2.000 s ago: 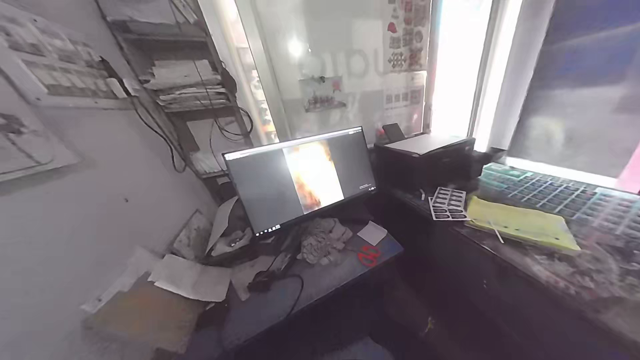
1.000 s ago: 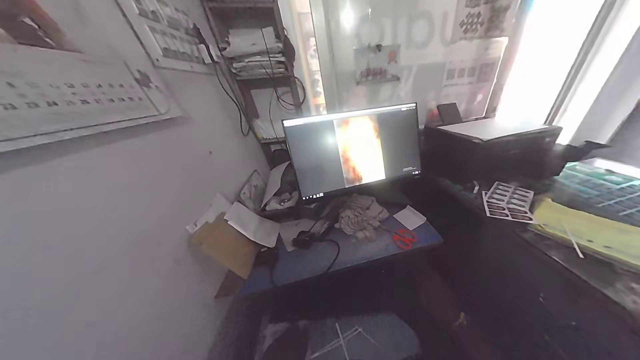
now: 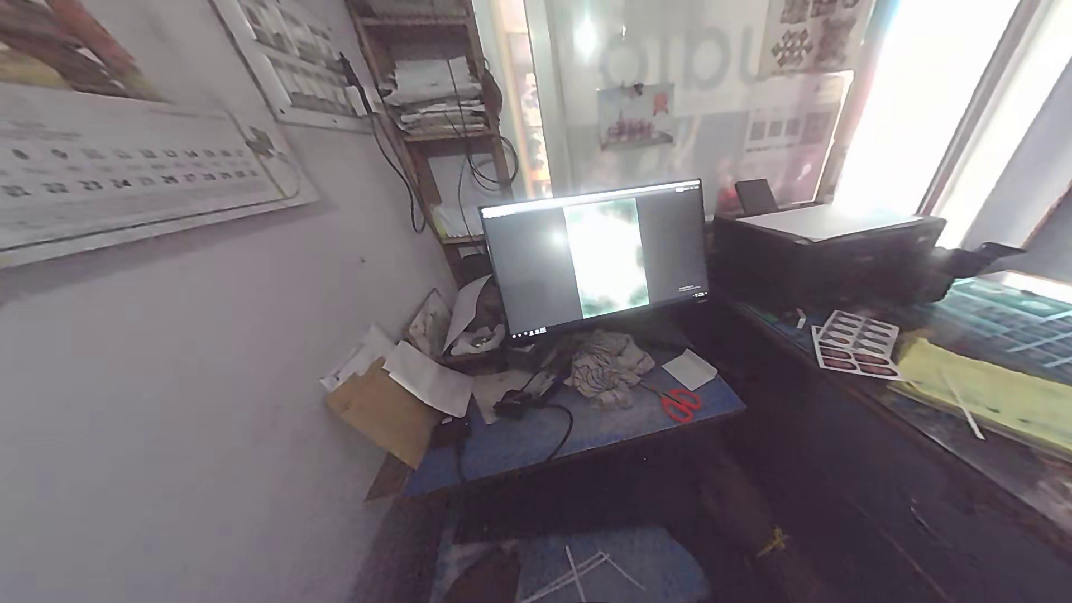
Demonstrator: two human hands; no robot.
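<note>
Neither my left hand nor my right hand is in view. A computer monitor (image 3: 599, 255) with a lit screen stands at the back of a small blue desk (image 3: 519, 448). In front of its base lies a crumpled striped cloth (image 3: 609, 368). To the right of the cloth are scissors with red handles (image 3: 680, 405) and a small white paper (image 3: 690, 369). A black cable with a plug (image 3: 512, 404) runs over the desk top. At the left edge a brown envelope (image 3: 387, 412) and loose white papers (image 3: 429, 378) lean near the wall.
Right of the monitor stands a black printer (image 3: 825, 251). Sheets of small photos (image 3: 858, 343) and a yellow folder (image 3: 988, 389) lie on a glass-topped counter at the right. Shelves with stacked papers (image 3: 435, 84) rise behind. Low in front is a blue surface with white strips (image 3: 578, 574).
The view has swung left, bringing more of the wall and calendar into sight. On the monitor, the picture has changed from orange and yellow tones to mostly white with green.
</note>
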